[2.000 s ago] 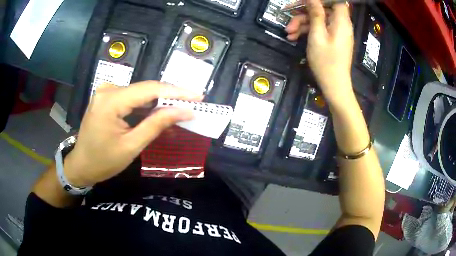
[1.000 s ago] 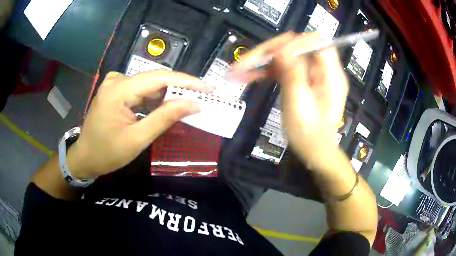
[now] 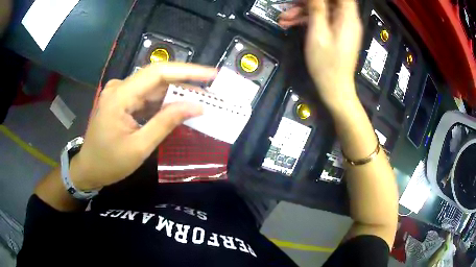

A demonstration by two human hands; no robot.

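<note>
My left hand [image 3: 130, 125] pinches a small white sticker sheet [image 3: 219, 122] with rows of black dots along its upper edge. A red patterned sheet [image 3: 193, 154] hangs below it. My right hand [image 3: 331, 52] is blurred over the top of the black tray [image 3: 219, 169], cut off by the top edge; no tool shows in it. Phone-like units with round gold parts lie in the tray pockets: one [image 3: 287, 143] right of the sticker sheet, one [image 3: 258, 65] just above it, and one [image 3: 180, 50] partly behind my left hand.
A red tray edge [image 3: 436, 41] runs along the upper right. A dark phone-like device [image 3: 423, 110] and a white round-framed object [image 3: 436, 148] stand at the right. White paper [image 3: 49, 21] lies at the upper left. More units [image 3: 375, 60] sit in the tray's right side.
My right hand swung from near the sticker sheet up to the tray's top; the tweezers seen in it before no longer show. My left hand still holds the sheet, slightly right of two seconds ago.
</note>
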